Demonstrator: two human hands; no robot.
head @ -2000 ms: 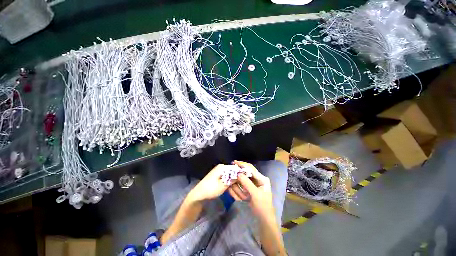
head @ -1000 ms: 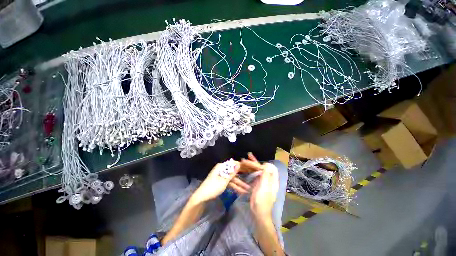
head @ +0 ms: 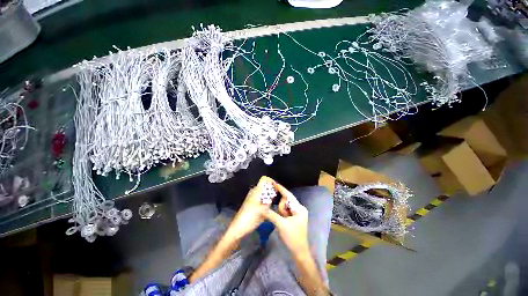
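Observation:
Both bare hands are low in the centre, above the lap. My left hand [head: 255,203] is closed around a small bunch of white cable end pieces [head: 267,193], their heads showing at the top of the fist. My right hand [head: 291,218] is beside it, touching or nearly touching, with thumb and fingers pinched around a small pale piece [head: 288,204], too small to name surely. Any leads below the fists are hidden by the hands.
Thick white cable bundles [head: 121,115] lie on the green bench [head: 315,118], round ends over its near edge. Loose leads [head: 370,81] and bagged leads [head: 446,46] lie to the right. A carton [head: 341,226] of leads stands by the knee. A white housing [head: 315,2] is on the belt.
My right hand was open and apart a second ago; it has closed its fingers and come in beside my left fist. The white housing and grey bin on the belt have shifted left.

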